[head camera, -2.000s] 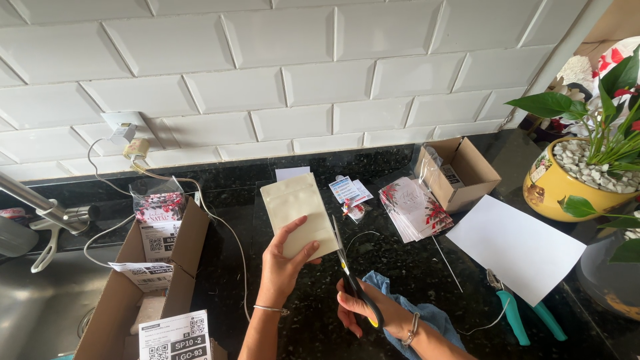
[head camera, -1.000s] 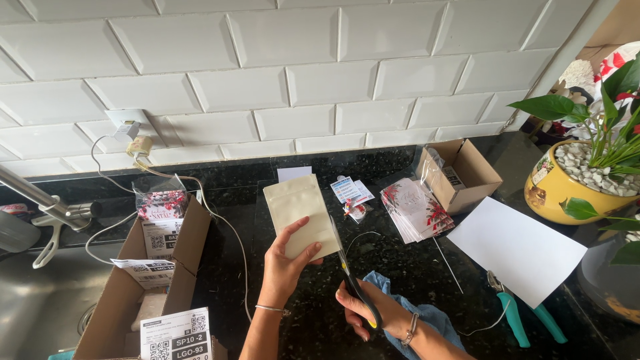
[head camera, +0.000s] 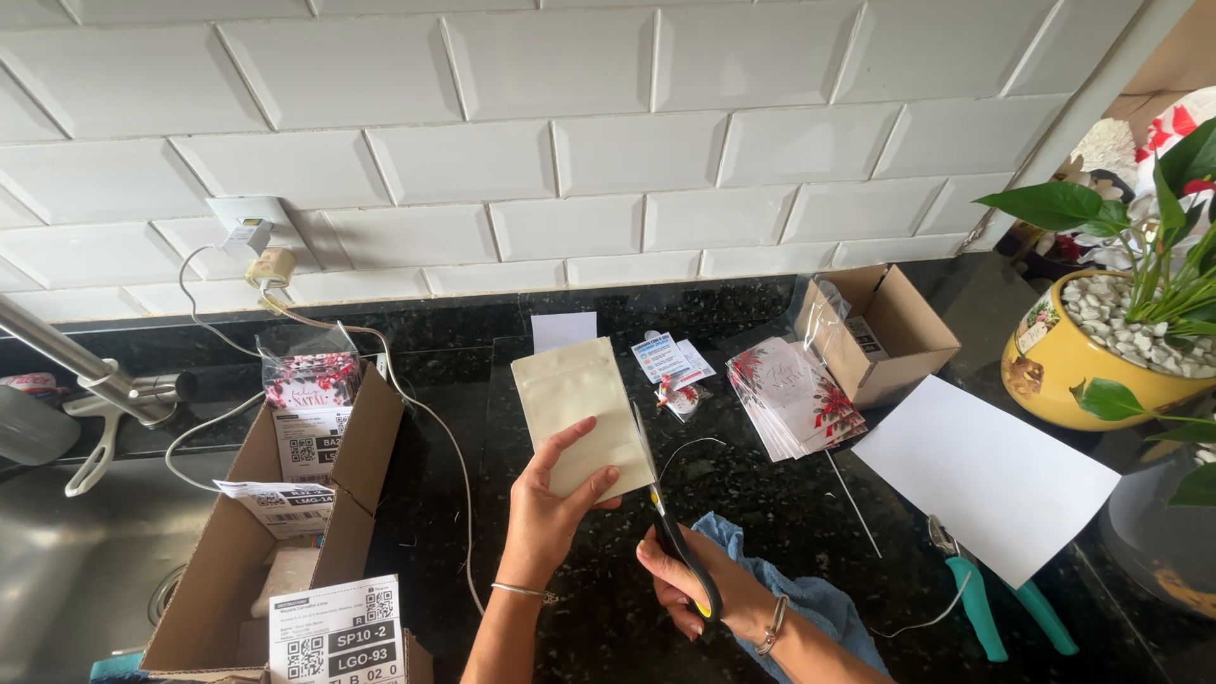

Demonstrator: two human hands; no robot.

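My left hand holds a cream-coloured flat pouch upright over the dark counter, thumb in front. In my right hand is a pair of scissors with black and yellow handles, its blades lying along the pouch's right edge. A blue cloth lies beneath my right wrist. Behind the pouch is a small white card; to its right lie small printed cards and a little clear bag with something red and white in it. Farther right is a fanned stack of floral cards.
An open cardboard box with labelled packets stands by the sink at left, near white cables. At right are a small cardboard box, a white sheet, teal-handled pliers or cutters and a yellow plant pot.
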